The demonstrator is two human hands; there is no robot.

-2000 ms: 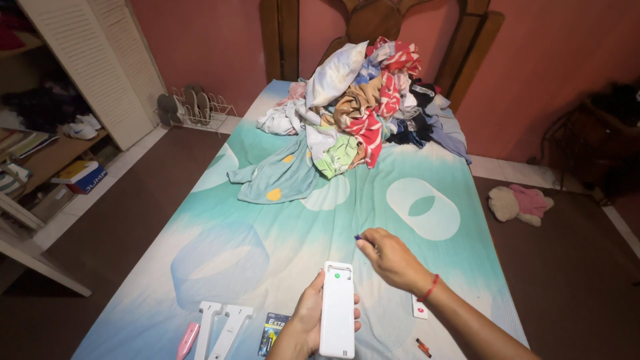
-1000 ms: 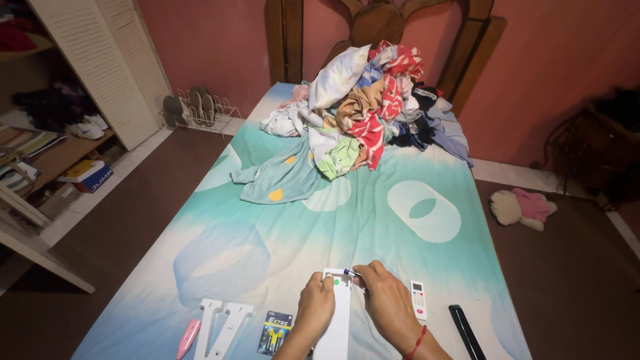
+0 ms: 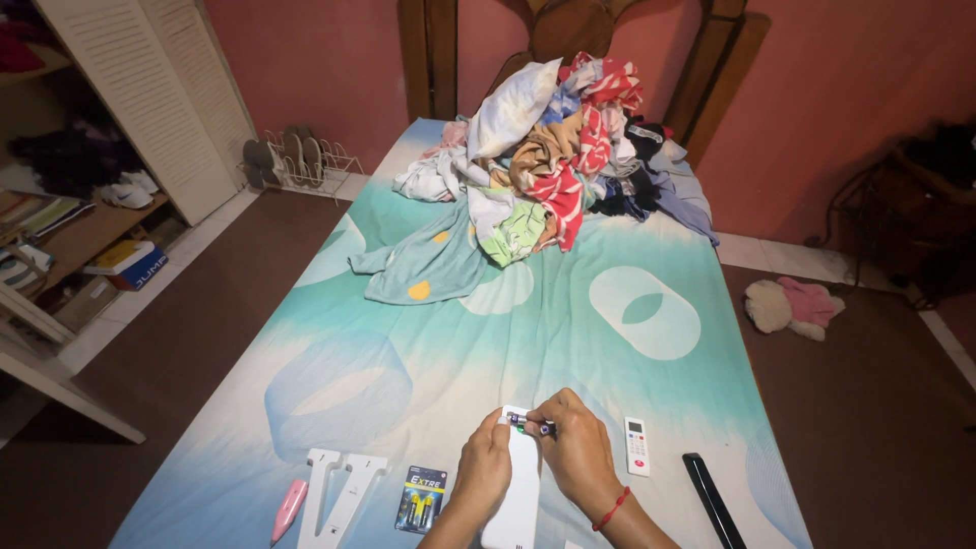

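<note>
A long white plastic device point(image 3: 512, 496) lies under my two hands near the bed's front. My left hand point(image 3: 486, 461) holds its upper left side, the thumb near the top end. Between the fingers of my right hand point(image 3: 576, 442) are small dark cylindrical batteries point(image 3: 517, 418), one lying across the top end of the device beside a green spot. Whether that battery is seated cannot be told. A blister pack of batteries point(image 3: 421, 499) lies left of my left hand. To the right of my right hand lies a white remote control point(image 3: 637, 446).
White plastic brackets point(image 3: 347, 496) and a pink tool point(image 3: 289, 509) lie at the front left of the bed. A black bar point(image 3: 713, 499) is at the right. Heaped clothes point(image 3: 534, 168) cover the bed's far end. A plush toy point(image 3: 793, 306) rests on the floor.
My right hand, above and apart from the device two seconds ago, has come down to its top end. The view has shifted, and the remote control and black bar now show fully or nearly so.
</note>
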